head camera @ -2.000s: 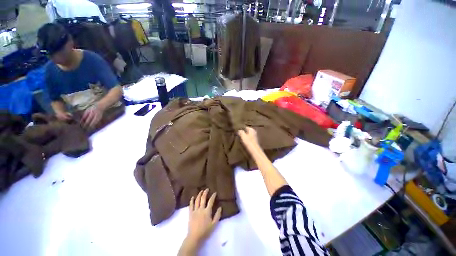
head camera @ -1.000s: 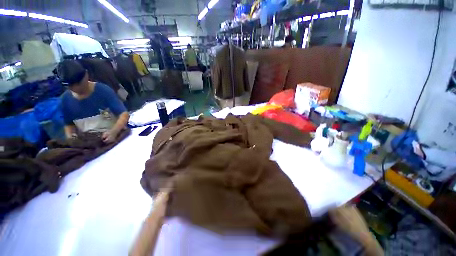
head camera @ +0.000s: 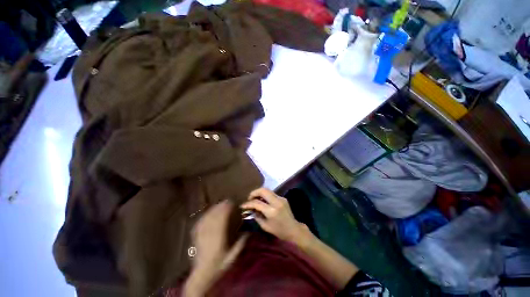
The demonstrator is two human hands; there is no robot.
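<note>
A brown coat lies over the white table, its near part hanging at the table's front edge by my body. A sleeve crosses it, with three small shiny cuff buttons. A single button shows lower on the coat. My left hand is blurred at the coat's near edge; its fingertips and grip are unclear. My right hand is close beside it, fingers curled around a small metallic tool, mostly hidden.
The white table has a white bottle and a blue spray-type tool at its right. A dark bottle stands far left. Below the right edge are grey cloth bundles and a yellow box.
The view has tilted down and right. The coat has been drawn nearer, with its sleeve buttons now showing. My hands have come together at its near edge, and a metallic tool now shows in my right hand.
</note>
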